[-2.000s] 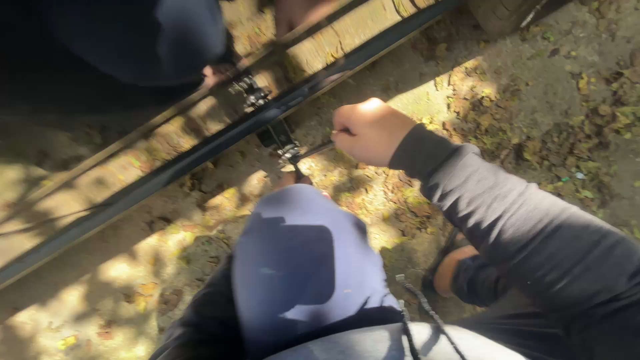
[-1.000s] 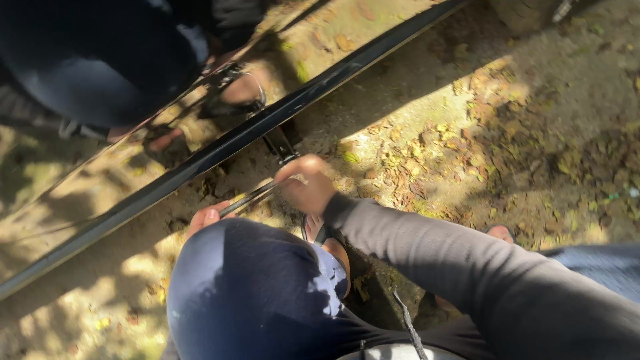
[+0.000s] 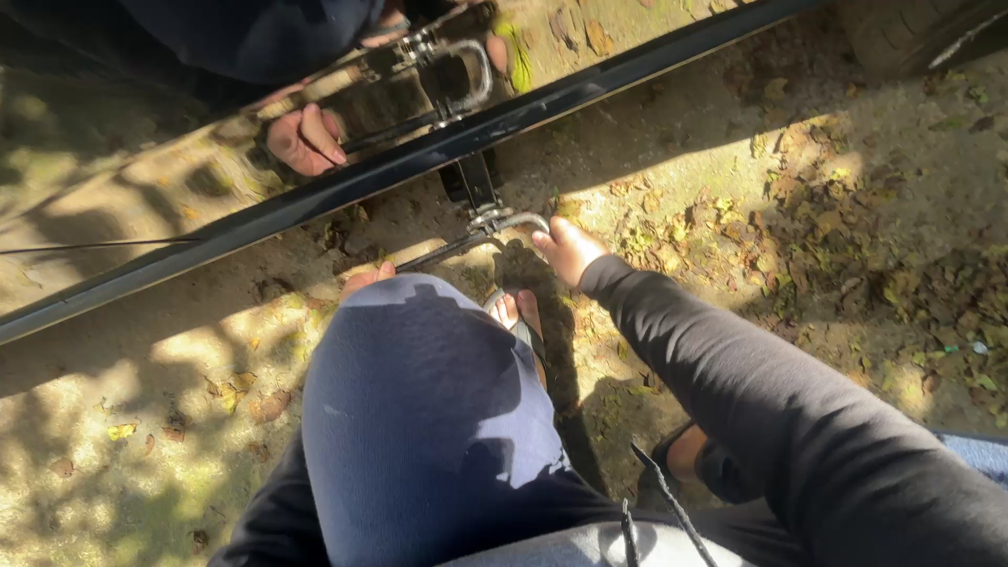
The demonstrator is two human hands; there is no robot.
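A dark jack (image 3: 477, 183) stands on the ground, partly beneath the black lower trim of a car body. A long thin rod (image 3: 441, 253) and a curved metal handle (image 3: 526, 220) meet at its near end. My right hand (image 3: 571, 250) has its thumb and fingers closed on the outer end of the curved handle. Beside my raised knee, my left hand (image 3: 368, 279) grips the far left end of the rod; the knee hides most of that hand. The glossy car panel above the trim mirrors the hand, rod and handle.
The black car trim (image 3: 346, 185) runs diagonally across the view. A tyre (image 3: 906, 39) stands at the upper right. Dry leaves (image 3: 835, 228) cover the dirt at the right. My sandalled foot (image 3: 520, 309) is just below the jack. Another foot (image 3: 687, 455) shows lower right.
My left hand, out of sight two seconds ago, now shows beside the knee. Since one second ago my right hand has moved right, away from the rod's middle, onto the curved handle.
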